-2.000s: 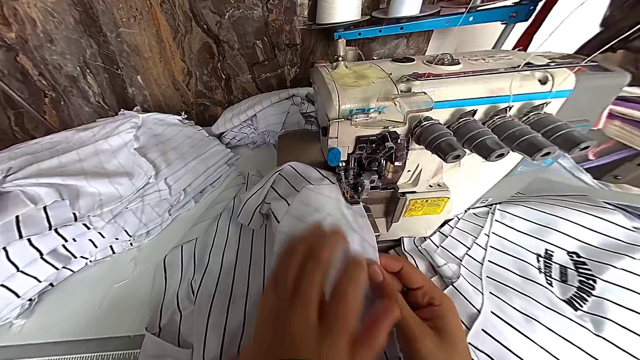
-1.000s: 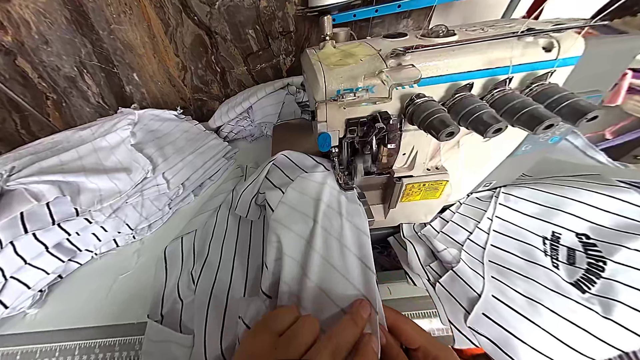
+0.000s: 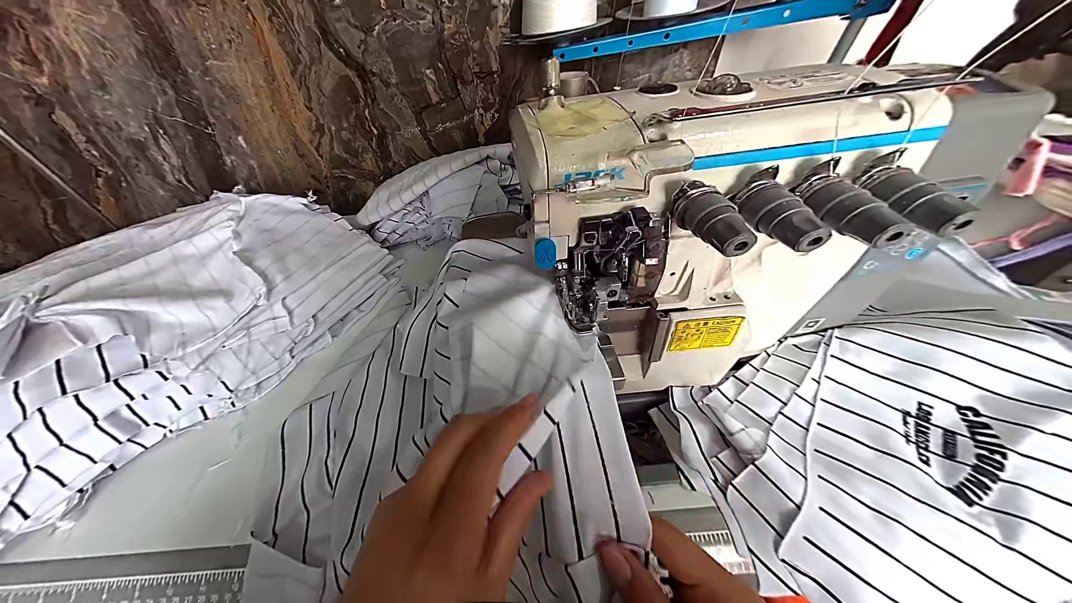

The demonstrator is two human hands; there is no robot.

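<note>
A white fabric piece with black stripes (image 3: pixel 586 452) runs from the presser foot of a Jack overlock sewing machine (image 3: pixel 754 276) toward me. My left hand (image 3: pixel 452 502) lies on it with the fingers spread, touching the folded-back upper layer (image 3: pixel 511 335), whose plain-looking side faces up. My right hand (image 3: pixel 662 565) pinches the fabric's near right edge between thumb and fingers. More striped fabric (image 3: pixel 360 452) lies bunched to the left of my left hand.
A stack of striped pieces (image 3: pixel 167 327) lies at the left, and printed striped pieces (image 3: pixel 904 469) lie at the right. Another fabric bundle (image 3: pixel 444 193) sits behind the machine's left end. Ruler-marked strips (image 3: pixel 142 586) run along the table's near edge. Thread cones (image 3: pixel 559 15) stand at the top.
The upper fabric layer, lying flat one second ago, is now folded back, showing black stripes below it. My left hand has moved up onto the fabric with its fingers spread.
</note>
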